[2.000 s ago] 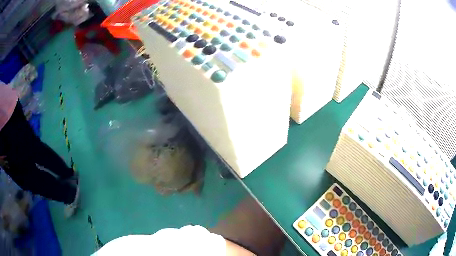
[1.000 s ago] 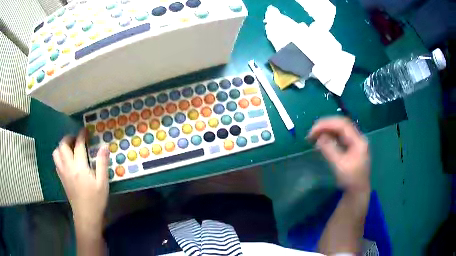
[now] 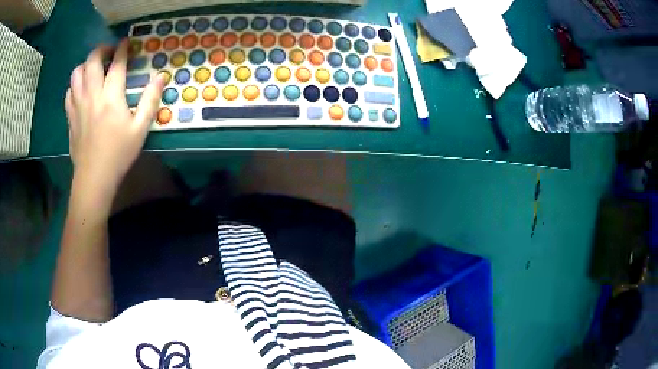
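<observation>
The cream keyboard panel [image 3: 249, 113] lies flat on the green bench, its rows of round multicoloured keys facing up and its long dark bar near the front edge. My left hand [image 3: 108, 115] holds the panel's left end, with the thumb over the keys and the fingers spread along that end. The fingertips' undersides are hidden. My right hand is not in view.
A white stick [image 3: 410, 72] with a dark blue end lies right of the panel. Beyond are grey [image 3: 449, 34] and yellow pieces, a white cloth [image 3: 499, 66], dark cutters [image 3: 496, 126] and a bottle [image 3: 581, 109]. Panel stacks [image 3: 18, 94] stand left and behind. A blue crate [image 3: 472, 288] is below.
The view first swung from the stacks and floor to the panel. Since then the panel appears higher and level, my left hand stays at its left end, and my right hand has left the picture.
</observation>
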